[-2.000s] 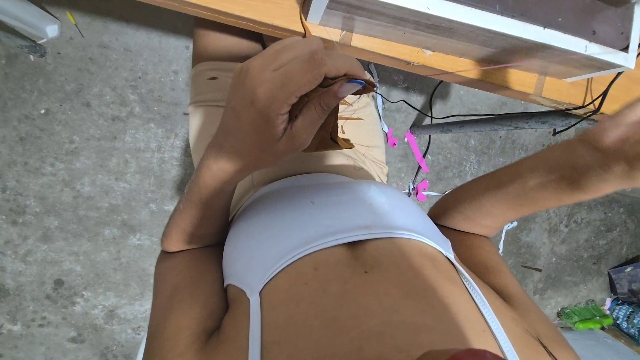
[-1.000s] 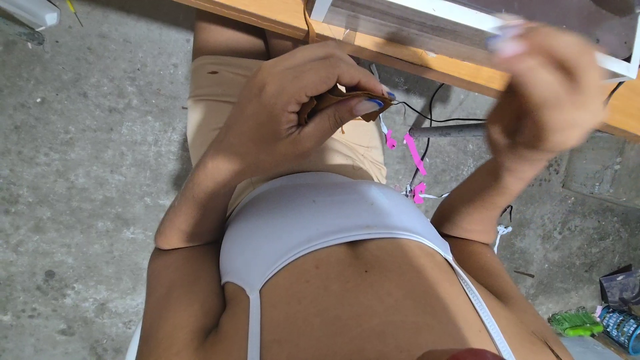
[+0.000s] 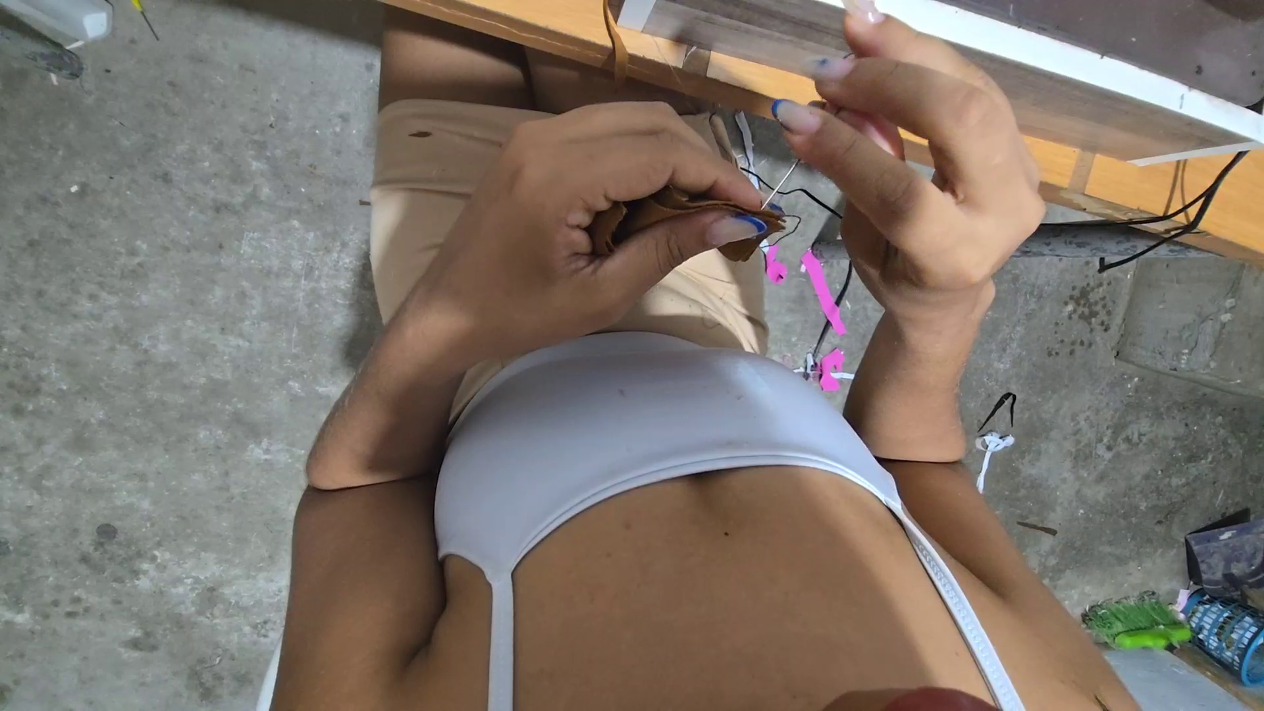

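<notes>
My left hand (image 3: 602, 217) pinches a folded piece of brown fabric (image 3: 681, 207) over my lap, thumb on top at its right edge. A thin needle (image 3: 782, 184) slants up from that edge to my right hand (image 3: 918, 168), whose thumb and fingertips close on its upper end. Dark thread (image 3: 798, 229) loops beside the fabric's right corner. Part of the fabric is hidden inside my left palm.
A wooden table edge (image 3: 731, 84) runs across the top, with a white-framed box (image 3: 1027, 59) on it and a brown strip (image 3: 616, 44) hanging over. Black cords, pink scraps (image 3: 823, 291), a green brush (image 3: 1136, 622) and a blue basket (image 3: 1229, 632) lie lower down.
My right hand has come in from the far right to the edge of the brown fabric. My left hand keeps hold of the fabric.
</notes>
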